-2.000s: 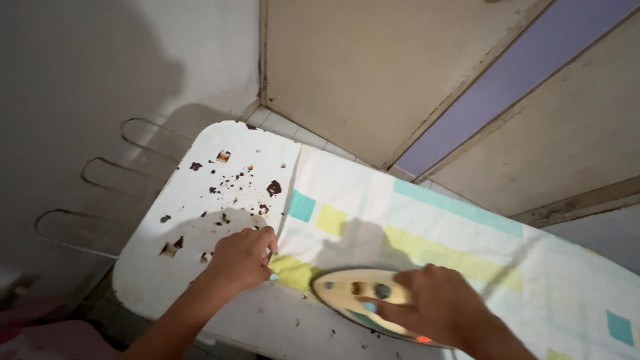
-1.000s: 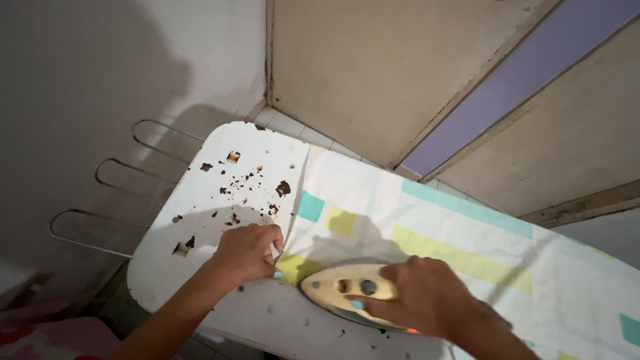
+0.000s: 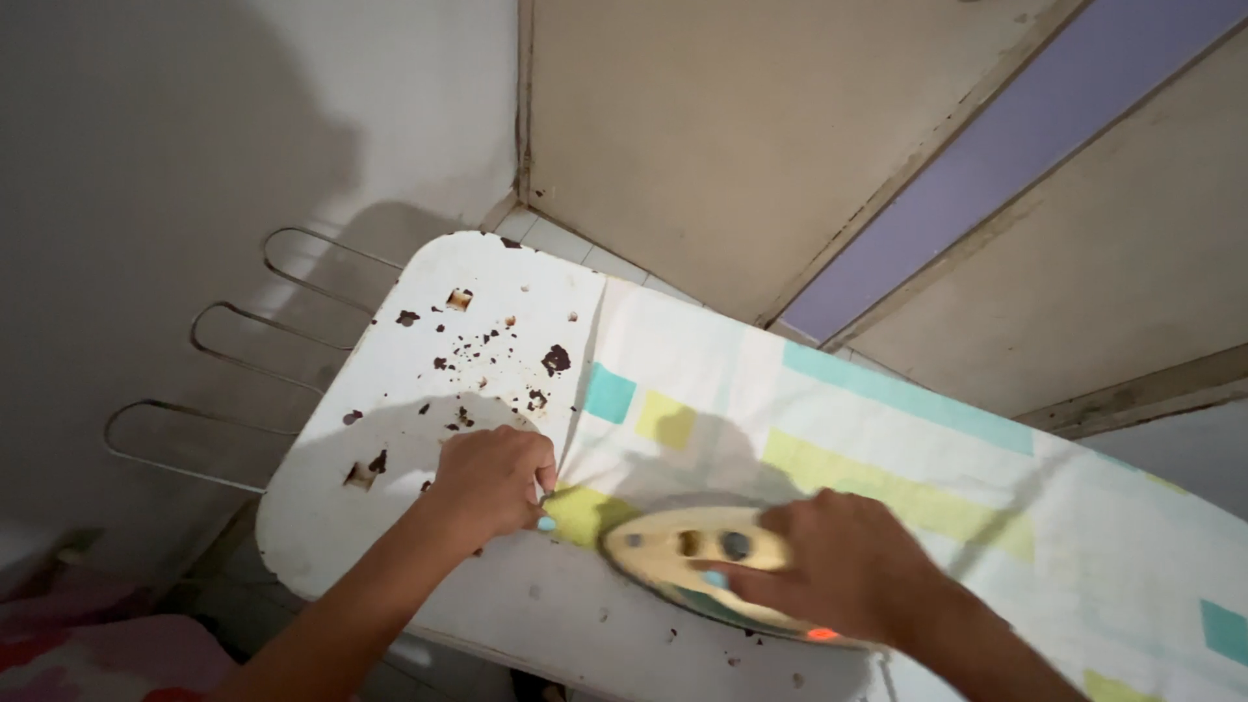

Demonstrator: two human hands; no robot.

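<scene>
My left hand (image 3: 497, 480) pinches the left corner of a white cloth (image 3: 721, 361) patterned with teal and yellow-green rectangles. Gripped in my right hand (image 3: 843, 565) is a cream electric iron (image 3: 663, 551), its tip pointing left toward my left hand. The iron lies along the cloth's near edge, over a yellow-green patch, and a small orange-red light glows near its heel. Its soleplate is mostly hidden. Beneath the cloth is a white ironing board (image 3: 468, 263) with rust-brown chipped spots on its bare left end.
A metal wire rack (image 3: 224, 361) with several loops sticks out from the board's left end, near a pale wall (image 3: 419, 97). Beige panels (image 3: 682, 127) and a purple strip (image 3: 1014, 166) stand behind. Pink and red fabric (image 3: 117, 653) is at lower left.
The iron has shifted slightly along the cloth's near edge, left and then back right, held in my right hand throughout. My left hand keeps its pinch at the corner.
</scene>
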